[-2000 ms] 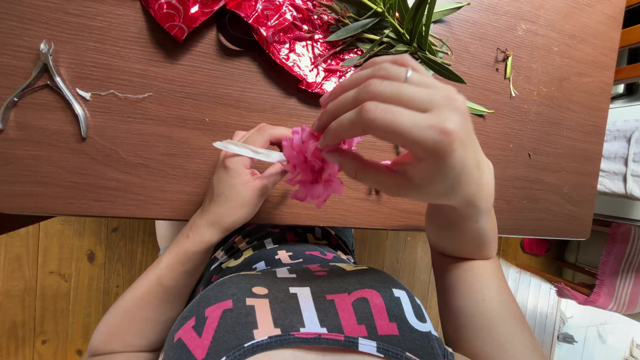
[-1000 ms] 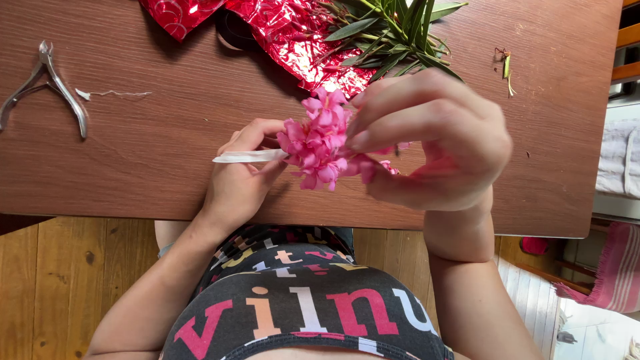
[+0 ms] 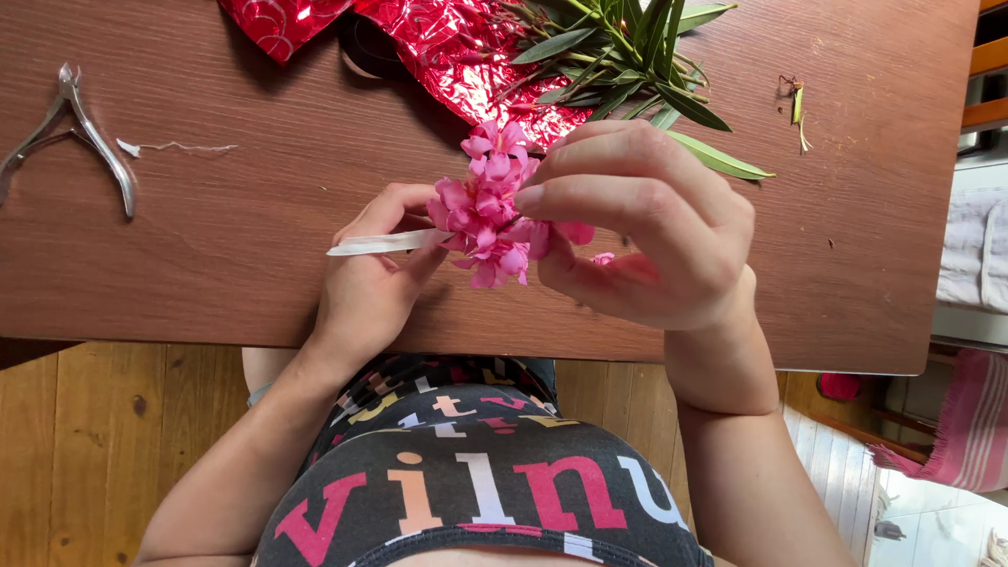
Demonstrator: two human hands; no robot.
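Note:
My left hand (image 3: pixel 374 268) is closed around the base of a cluster of pink flowers (image 3: pixel 484 209), held above the table near its front edge. A white strip (image 3: pixel 386 242) sticks out leftward from between its fingers. At the cluster's right side is my right hand (image 3: pixel 654 224), thumb and fingers around a pink bloom (image 3: pixel 538 236) with a thin dark stem; whether that bloom is joined to the cluster cannot be told. A loose pink petal or flower (image 3: pixel 603 258) shows behind the right hand. The stems in the left hand are hidden.
Metal cuticle nippers (image 3: pixel 102 146) lie at the left of the brown table (image 3: pixel 197 283), beside a white scrap with a thread (image 3: pixel 177 146). Red foil wrap (image 3: pixel 465 71) and green leafy sprigs (image 3: pixel 630 67) lie at the back. Plant scraps (image 3: pixel 798 110) are at the right.
The flower cluster has turned or tilted a little between my hands, and more open blooms face the camera than at first. My right hand has shifted slightly beside it; my left hand has stayed about where it was.

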